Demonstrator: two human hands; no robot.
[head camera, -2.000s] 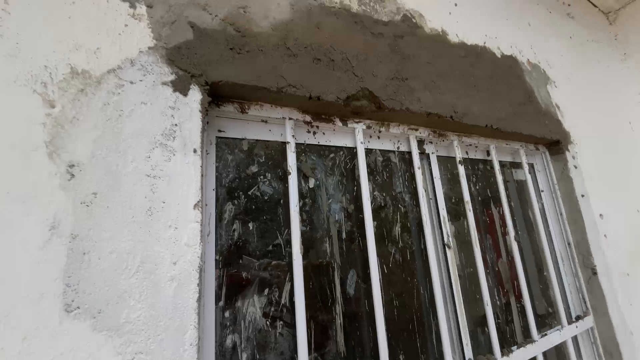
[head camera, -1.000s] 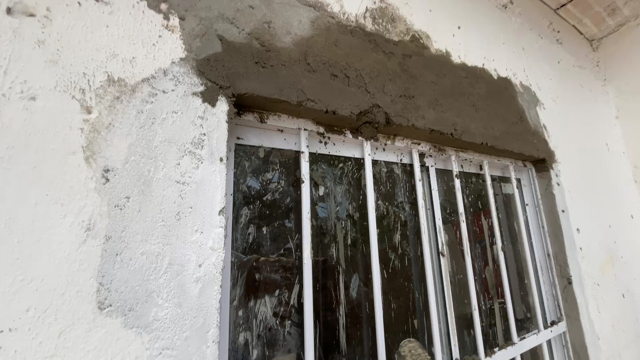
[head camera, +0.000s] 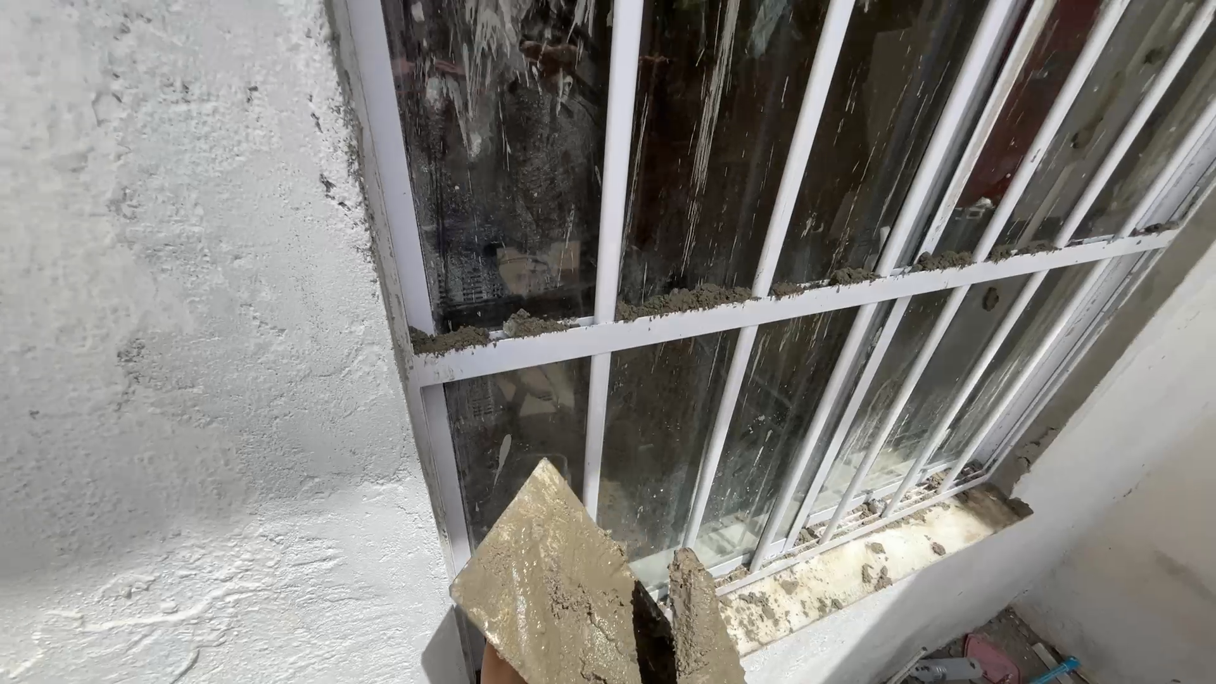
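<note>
A flat, mortar-covered tool plate (head camera: 556, 579), perhaps a trowel blade, rises from the bottom edge with a corner pointing up. Close to its right, a narrower mortar-coated piece (head camera: 698, 617) stands up, with a dark gap between them; whether it is a second tool is unclear. Under the plate's left part shows a small brown patch, possibly part of my left hand, too little to make out its grip. My right hand is out of view. Behind them is a window with white metal bars (head camera: 613, 171); crumbs of mortar lie along its horizontal crossbar (head camera: 684, 328).
Rough white wall (head camera: 209, 313) borders the window on the left. Mortar lumps dot the pale sill (head camera: 855, 575). On the ground at lower right lie a pink object (head camera: 993, 657), a blue one (head camera: 1054, 671) and other debris beside another wall.
The view has swung down from the window's top to its lower part and sill. The mortar-covered plate now stands large at the bottom; one second ago only a small mortar-coloured tip showed there.
</note>
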